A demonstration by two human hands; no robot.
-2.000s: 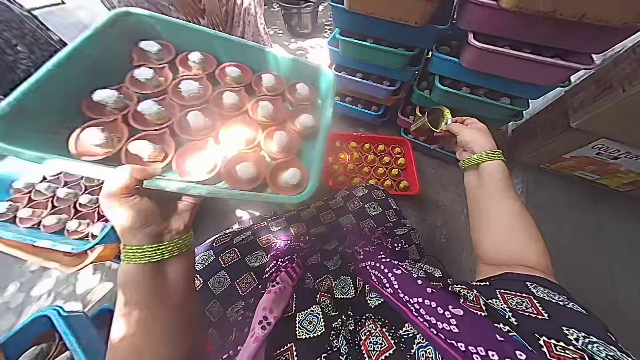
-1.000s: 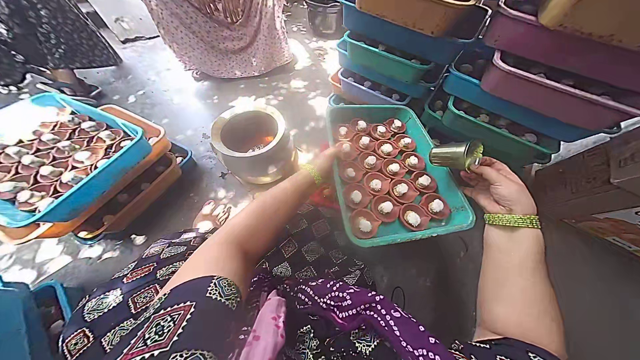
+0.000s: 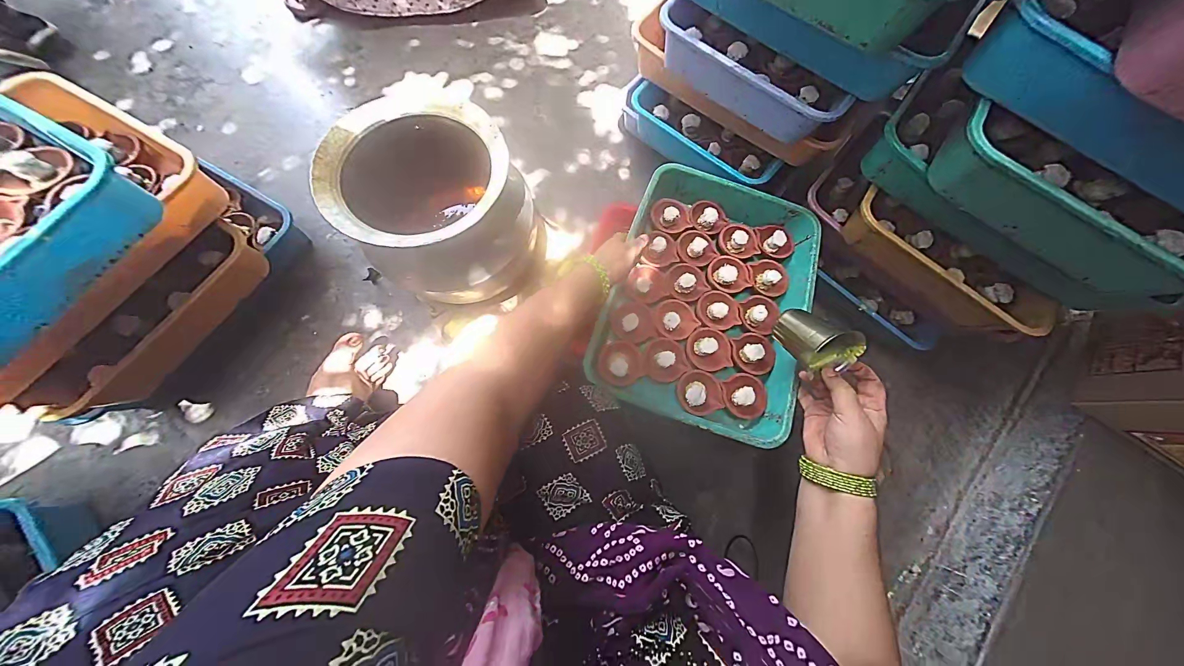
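Note:
A green plastic tray (image 3: pixel 805 268) holds rows of small clay lamps (image 3: pixel 726 273), each with a white lump in it. At its left edge, my left hand (image 3: pixel 615 264) touches the rim area; its fingertips reach over the side, and whether they grip the tray cannot be told. My right hand (image 3: pixel 844 412) has its fingers around a small metal cup (image 3: pixel 819 338), which lies tilted over the tray's right edge, near the lamps. A wide-mouthed metal pot (image 3: pixel 425 185) with dark liquid inside stands to the left of the tray.
Stacked trays of lamps, blue (image 3: pixel 83 250) and orange (image 3: pixel 222 199), stand at the left. More stacked trays (image 3: pixel 758 92) rise behind and to the right (image 3: pixel 1045 194). A cardboard box (image 3: pixel 1128 370) is at the right edge. A bare foot (image 3: pixel 351 365) rests below the pot.
The green tray, held up at the left two seconds ago, is now low, between my hands, where a red tray of lamps showed earlier. The cup stays in my right hand.

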